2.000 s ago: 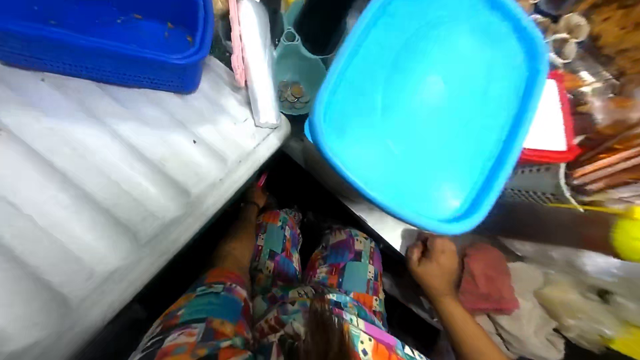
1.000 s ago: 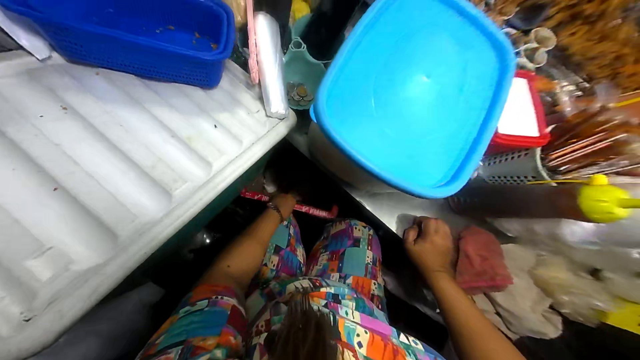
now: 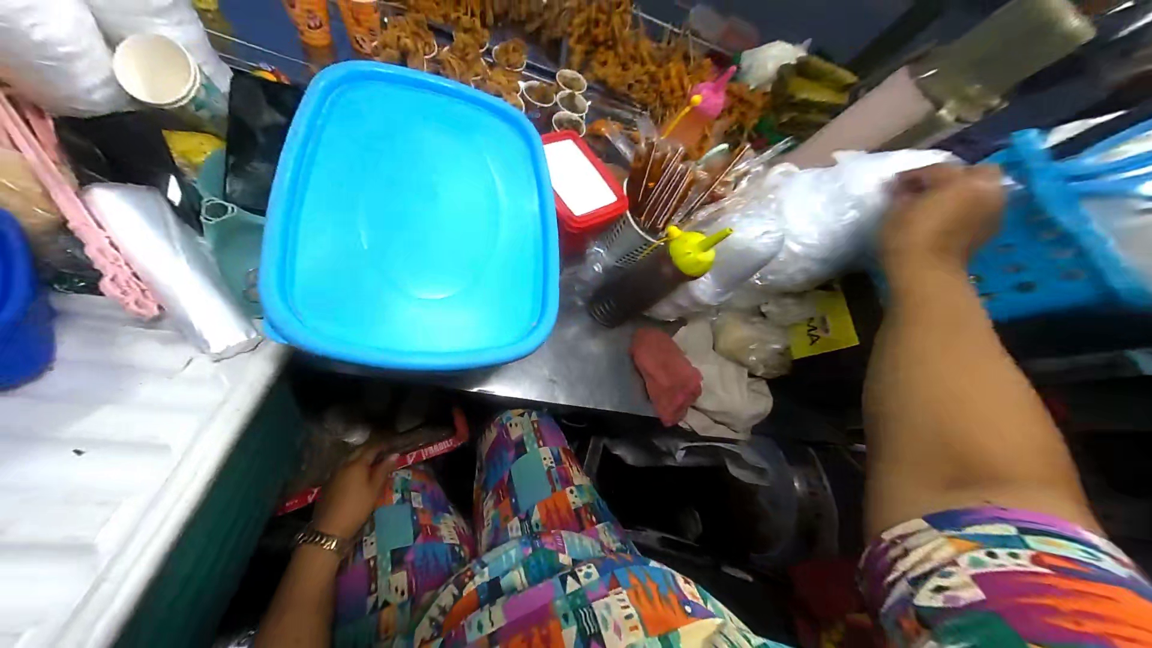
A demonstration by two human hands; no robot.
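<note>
My left hand (image 3: 362, 481), with a bracelet or watch at the wrist, is low beside my left knee, its fingers at a red strip with white writing (image 3: 430, 450); its grip is unclear. My right arm reaches far to the right, and my right hand (image 3: 940, 211) is at the end of a bundle of clear plastic bags (image 3: 832, 202), beside a blue perforated basket (image 3: 1035, 270). Blur hides whether its fingers hold the plastic. A light-blue plastic lid or shallow tub (image 3: 414, 216) stands in front of me on a metal counter (image 3: 576, 360).
A white ridged surface (image 3: 99, 450) lies at left, with a roll of clear plastic (image 3: 171, 270). Right of the blue tub are a red-rimmed container (image 3: 580, 184), a squeeze bottle with a yellow cap (image 3: 691, 252), skewers (image 3: 670, 189) and cloths (image 3: 666, 373). Fried food (image 3: 612, 45) lies behind.
My right hand has moved from the counter's front edge by the pink cloth, far right to the plastic bags and blue basket. The view has swung to the right.
</note>
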